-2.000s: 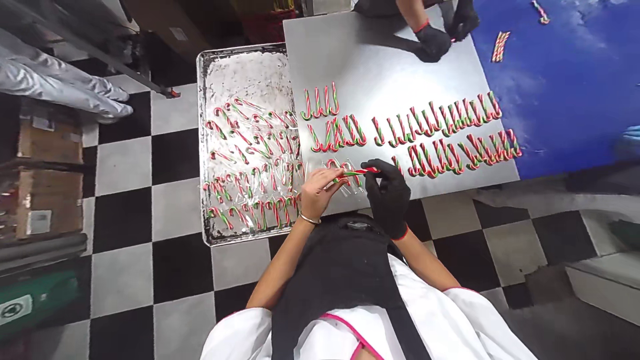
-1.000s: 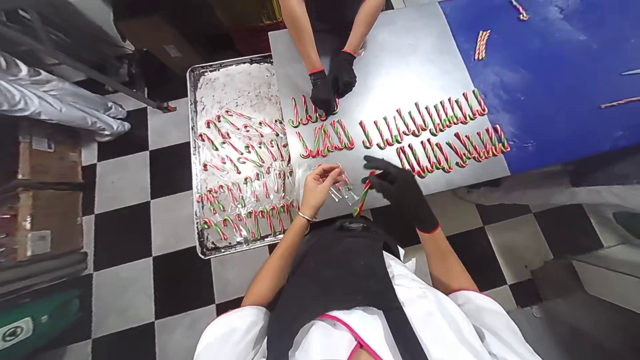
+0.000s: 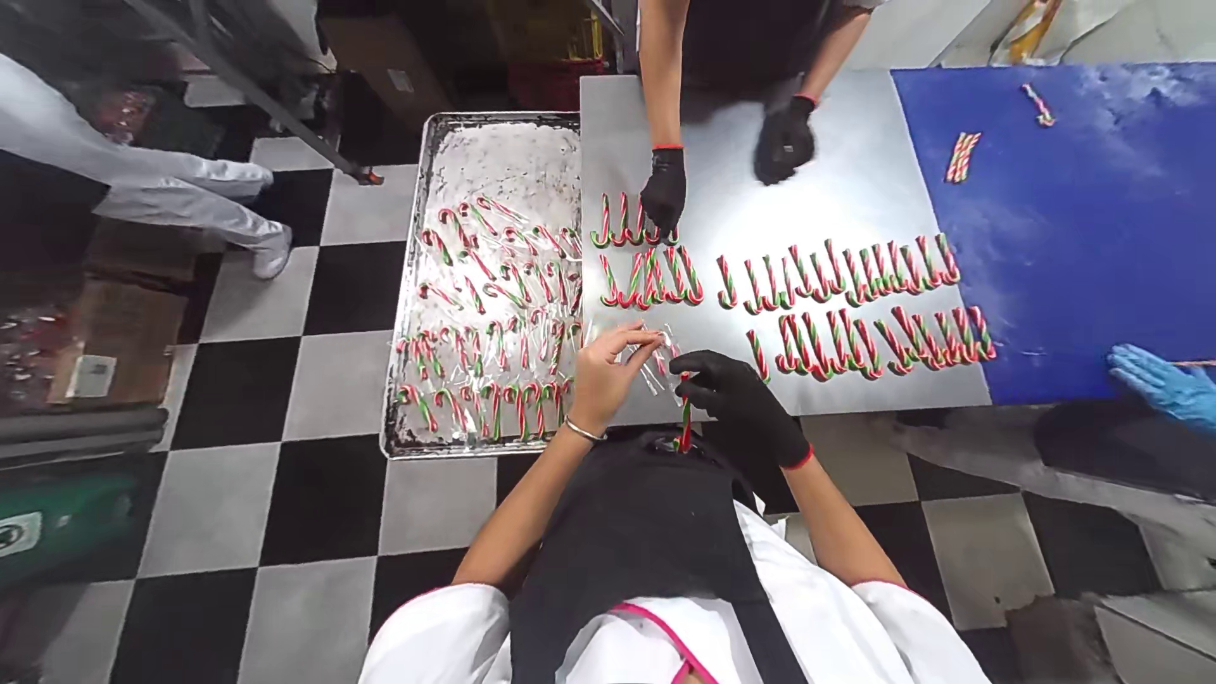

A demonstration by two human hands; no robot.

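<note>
My left hand (image 3: pixel 608 372), bare with a bracelet at the wrist, pinches a clear plastic wrapper (image 3: pixel 653 375) at the table's near edge. My right hand (image 3: pixel 731 391), in a black glove, holds a red and green candy cane (image 3: pixel 685 418) upright, its lower end over my apron. Rows of unwrapped-looking candy canes (image 3: pixel 855 347) lie on the metal table (image 3: pixel 741 223), with a smaller group (image 3: pixel 651 277) beyond my left hand. Left of the table, a worn baking tray (image 3: pixel 499 161) holds many candy canes (image 3: pixel 518 408), several in clear wrappers.
Across the table a co-worker's black-gloved hands (image 3: pixel 663 195) are over the candy canes and the bare metal. A blue surface (image 3: pixel 1073 247) at right bears short striped sticks (image 3: pixel 962 157). Another person's blue-gloved hand (image 3: pixel 1161 380) rests at its edge. A person's white-trousered legs (image 3: pixel 190 180) stand at left.
My hands, together on a candy cane two seconds ago, are now apart. The co-worker's hands have separated, one drawing away from the small group of canes. A blue-gloved hand has appeared at right.
</note>
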